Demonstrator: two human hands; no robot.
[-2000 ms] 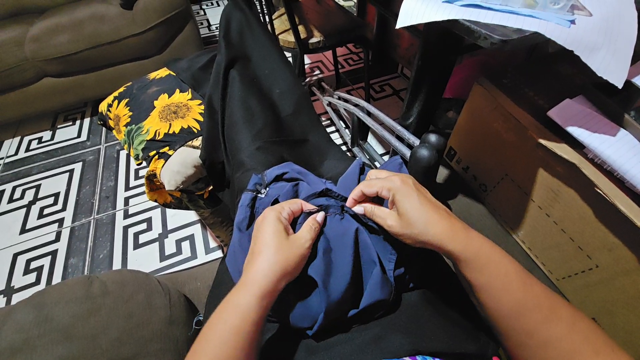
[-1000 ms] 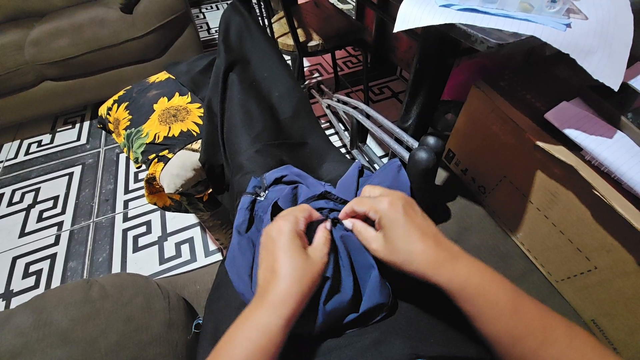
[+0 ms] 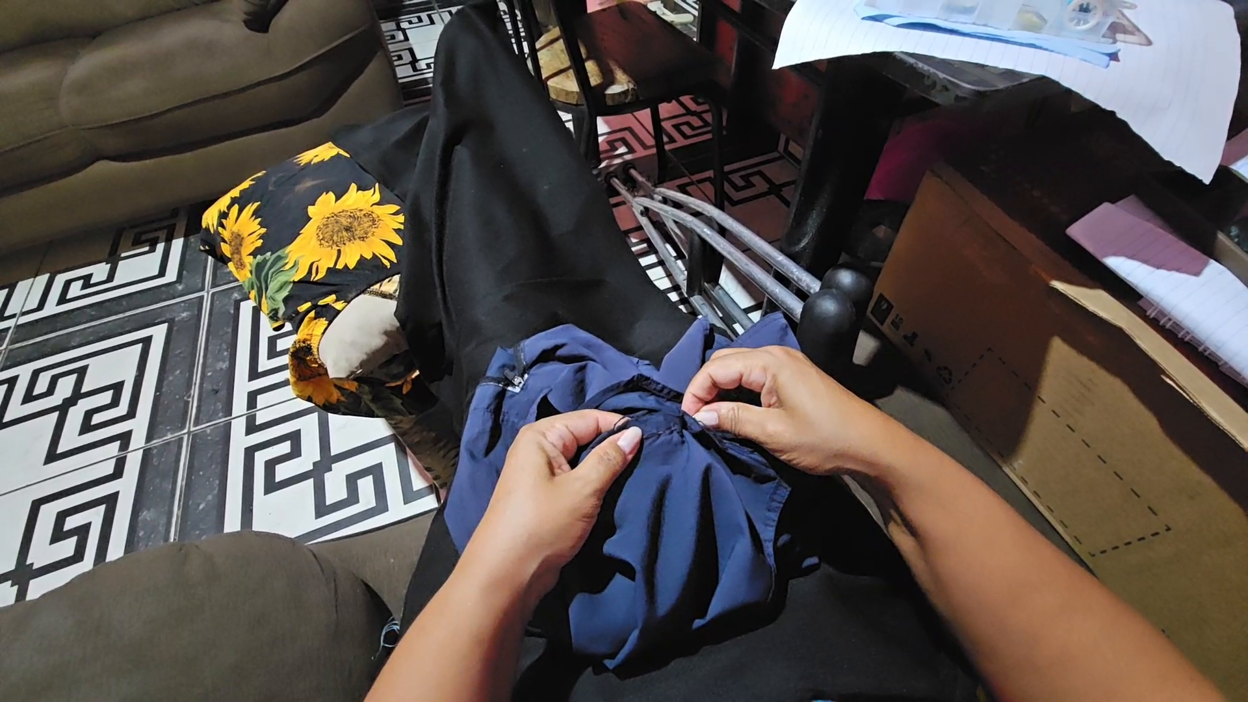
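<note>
A navy blue cloth garment (image 3: 673, 546) lies bunched across my lap, over black fabric. It has a dark seam or band along its upper middle and a small zipper (image 3: 515, 380) at its upper left. My left hand (image 3: 561, 478) pinches the dark seam between thumb and forefinger. Just to the right, my right hand (image 3: 780, 405) pinches the same seam with thumb and forefinger. A short gap separates the fingertips, and the cloth hangs in folds below them. Whether a needle or thread is between the fingers cannot be told.
Sunflower-print fabric (image 3: 341, 234) hangs left of the black cloth (image 3: 526, 195). A cardboard box (image 3: 1053, 390) stands at the right, near metal tubes with black ends (image 3: 829, 317). Lined paper (image 3: 1150, 88) overhangs a table at upper right. Sofa parts (image 3: 185, 614) and a wooden chair (image 3: 643, 58) are around.
My hands were closer together one second ago and are now slightly apart along the seam. Both still pinch the navy cloth.
</note>
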